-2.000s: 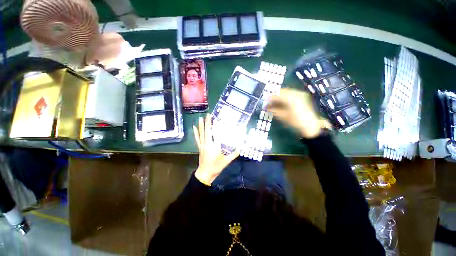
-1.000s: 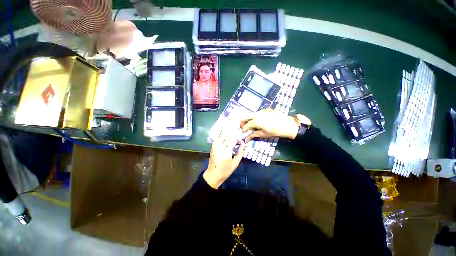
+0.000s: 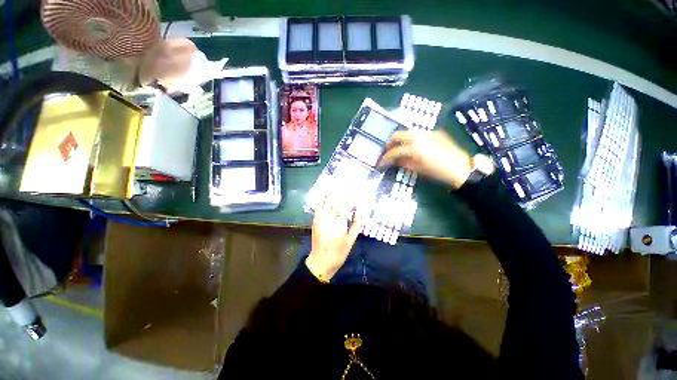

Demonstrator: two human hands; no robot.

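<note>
The display panel strip [image 3: 366, 148] lies at an angle on the green mat, with two grey-white windows plain to see and its lower part glaring white. My left hand [image 3: 332, 236] lies on its lower end, fingers spread. My right hand [image 3: 429, 154], with a watch at the wrist, is over the strip's right edge and the pad sheet [image 3: 420, 111]. Its fingertips are pinched together; whether they hold tweezers or a pad cannot be made out. The pad sheet shows rows of white dashes beside and under the strip.
Right: a dark panel strip [image 3: 512, 141] with white tabs, and spare pad sheets [image 3: 609, 171]. Left: stacked panels [image 3: 244, 141], a smartphone [image 3: 300, 126], a gold box [image 3: 70, 148], a white box [image 3: 167, 141], a pink fan [image 3: 100, 28]. Far side: another panel stack [image 3: 345, 46]. Cartons [image 3: 159, 297] stand below.
Since a second ago, my right hand has moved up and right, away from my left hand, to the strip's right edge. My left hand stays on the lower end. The whole view has shifted slightly.
</note>
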